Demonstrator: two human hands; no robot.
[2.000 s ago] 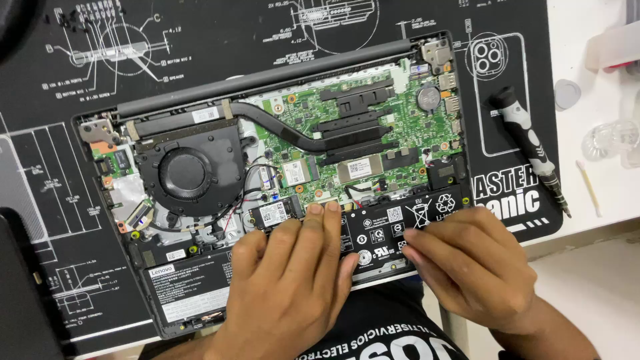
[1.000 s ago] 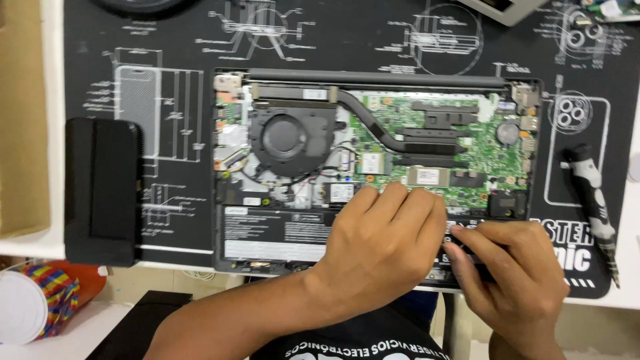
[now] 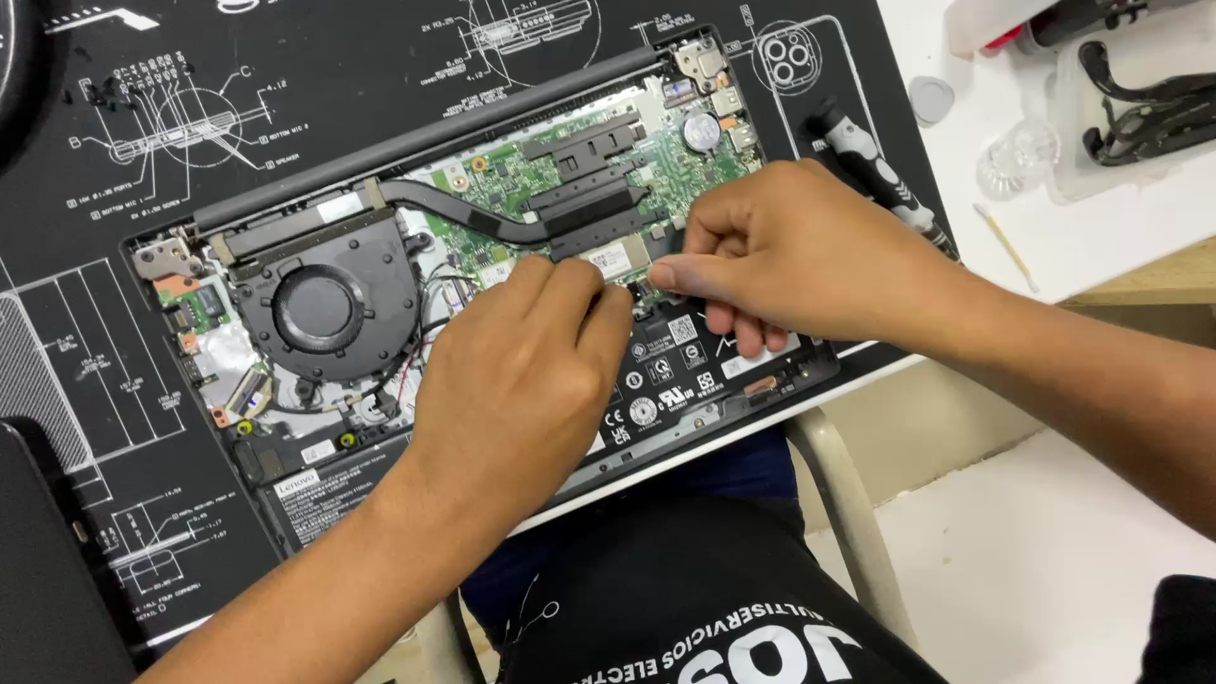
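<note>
An opened Lenovo laptop base lies on the mat, showing its black fan (image 3: pixel 318 304), a dark heat pipe (image 3: pixel 470 217), a green circuit board (image 3: pixel 465 182) and the black labelled battery (image 3: pixel 332 494) along the near edge. My left hand (image 3: pixel 532 370) rests over the battery's upper edge, its fingers curled down by the board; the fingertips are mostly hidden. My right hand (image 3: pixel 750 256) is at the board's near edge beside the battery connector area, thumb and index finger bent towards each other. Whether anything small is between its fingers cannot be told. A round coin cell (image 3: pixel 701 132) sits farther up the board.
A screwdriver (image 3: pixel 879 176) lies right of the laptop, and small screws (image 3: pixel 119 93) lie at the upper left of the printed black mat (image 3: pixel 57 218). A dark flat device (image 3: pixel 47 560) is at lower left. On the white table are a cotton swab (image 3: pixel 1007 247) and a plastic container (image 3: pixel 1140 123).
My right hand has moved from over the battery up to the board's near edge, away from my left hand. The view has shifted and turned.
</note>
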